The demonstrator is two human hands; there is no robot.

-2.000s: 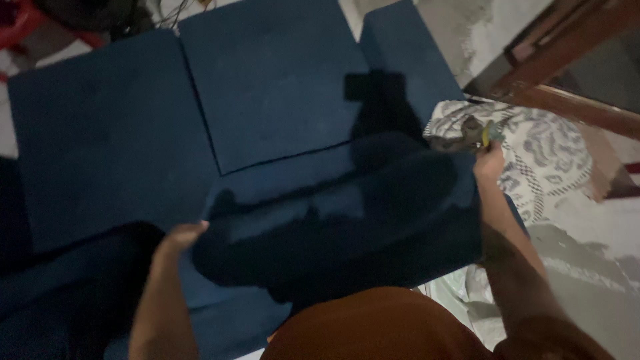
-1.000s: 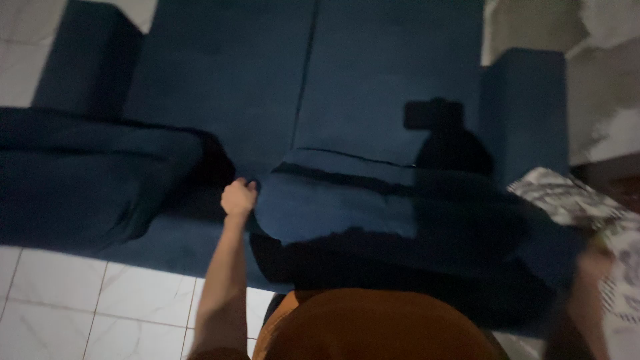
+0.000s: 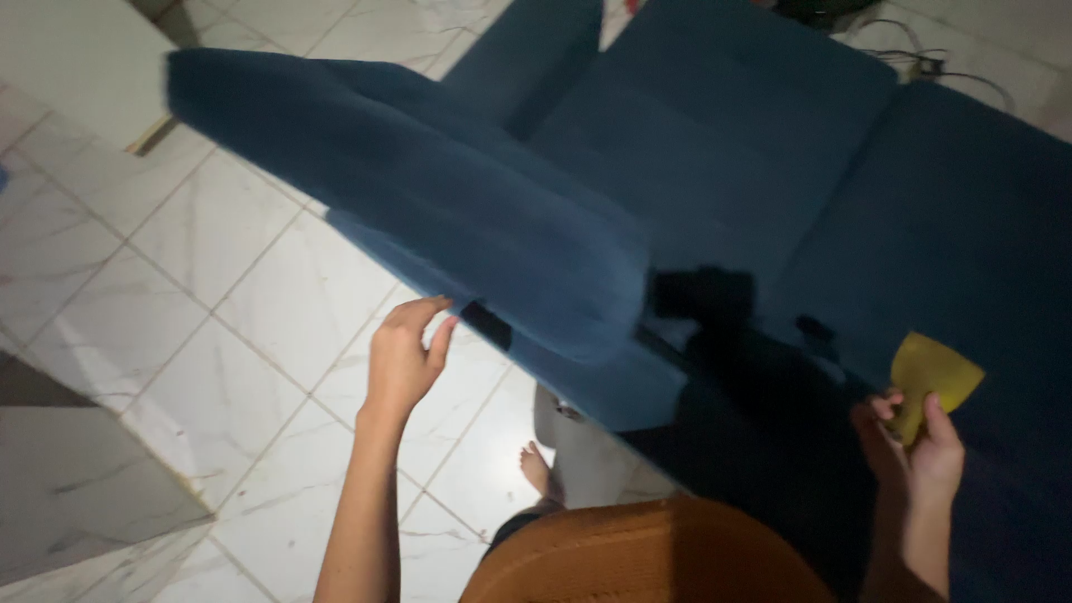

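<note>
A dark blue fabric sofa crosses the view, with its seat cushions on the far side and a long padded backrest reaching to the upper left. My left hand is beside the sofa's near edge, its fingers apart and holding nothing; whether a fingertip touches the fabric I cannot tell. At the right, my right hand grips a yellow cloth or sponge over the dark part of the sofa. Shadows cover much of the fabric there.
White marbled floor tiles lie at the left. A white panel-like object is at the top left, and a grey surface is at the lower left. Dark cables run behind the sofa. My bare foot shows below its near edge.
The view has swung toward the left part of the sofa. My left hand, earlier at the end of the near backrest cushion, is now off by the left backrest's edge.
</note>
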